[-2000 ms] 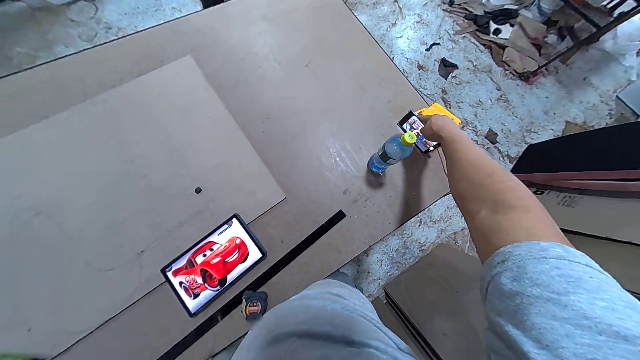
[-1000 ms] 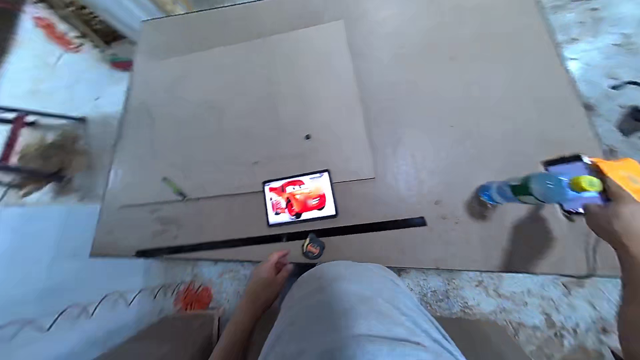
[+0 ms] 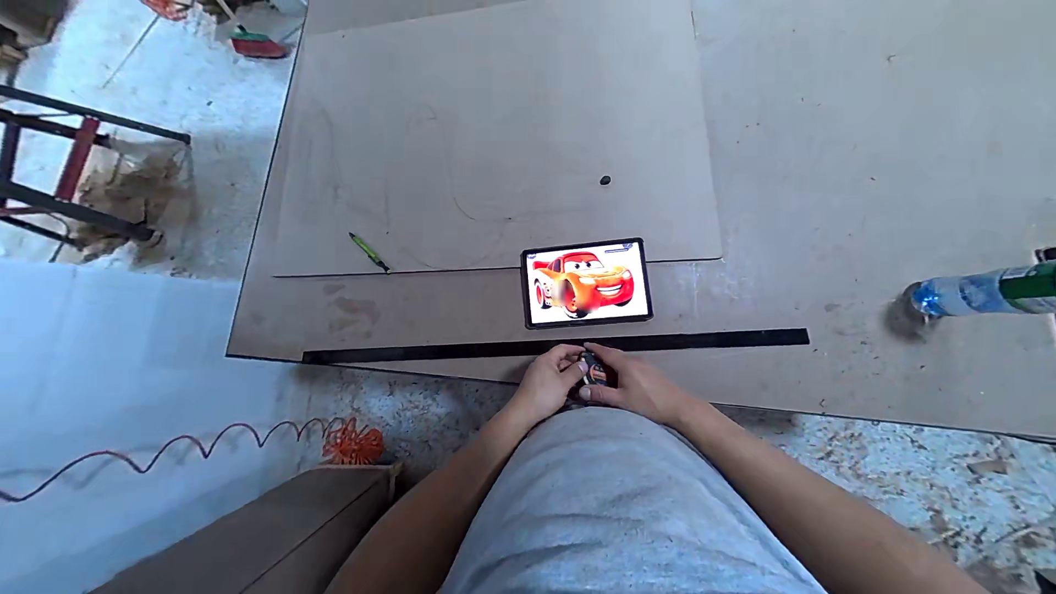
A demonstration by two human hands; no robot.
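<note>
A small dark tape measure (image 3: 596, 371) is between both hands at the table's near edge. My right hand (image 3: 639, 384) grips its right side. My left hand (image 3: 551, 381) has its fingertips at its left side; the finger contact is partly hidden. Just beyond the hands lies a long flat black strip (image 3: 462, 350), running nearly parallel to the edge. Behind the strip rests a tablet (image 3: 586, 283) showing a red cartoon car, partly over the edge of a large flat sheet (image 3: 495, 140). A green pen or marker (image 3: 368, 252) lies at that sheet's near left edge.
A plastic bottle (image 3: 982, 294) is on the table (image 3: 866, 206) at the right. A small dark object (image 3: 605, 180) sits on the sheet. Left of the table are a metal frame (image 3: 78, 165), a broom head (image 3: 258, 44) and a coiled orange hose (image 3: 353, 443). A brown box-like surface (image 3: 272, 528) stands below left.
The view has swung left. My right hand has come from beside the bottle to the tape measure, which lay by the strip. My left hand has moved up to it too.
</note>
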